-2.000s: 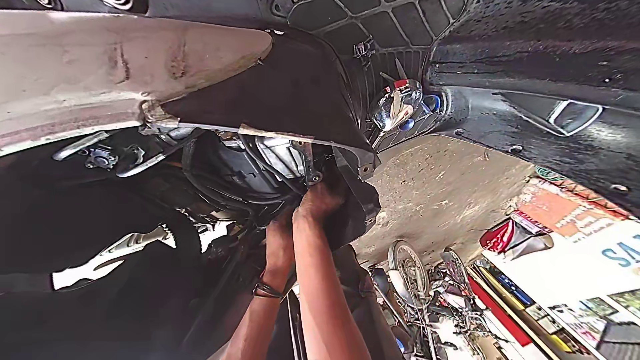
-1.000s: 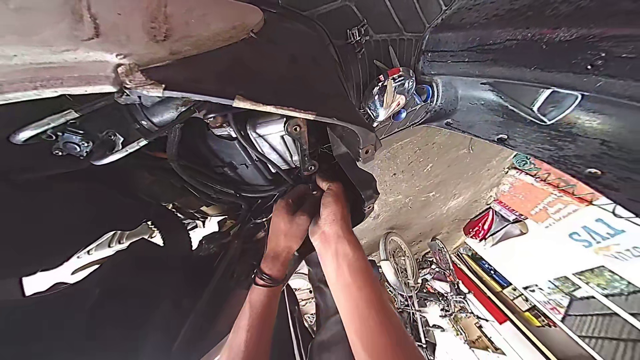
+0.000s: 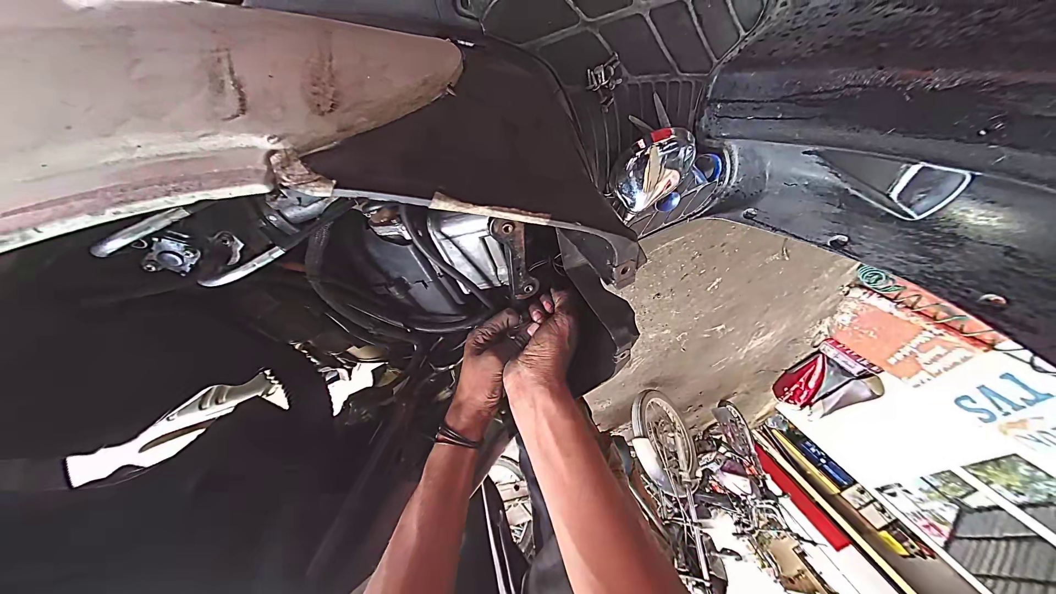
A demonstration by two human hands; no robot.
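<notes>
Underneath a vehicle body, my left hand [image 3: 488,359] and my right hand [image 3: 546,337] meet side by side below a metal bracket [image 3: 518,260] with bolt holes. Their fingers are bent around something small and dark that I cannot make out. Black cables [image 3: 363,309] curve just left of the hands, in front of a silver metal housing [image 3: 470,246]. A dark plastic panel [image 3: 606,318] hangs close on the right of my right hand. A black band circles my left wrist.
A worn pale body panel [image 3: 165,99] spans the upper left. Right of it hangs a chrome round lamp [image 3: 656,169] near a dark plastic grille [image 3: 660,33]. Metal pipes [image 3: 148,229] lie at left. Motorcycle parts and a wheel [image 3: 662,437] stand at lower right beside shelving [image 3: 804,503].
Both hands remain close together under the bracket. The fingers of my right hand have shifted, and more of their tips show now.
</notes>
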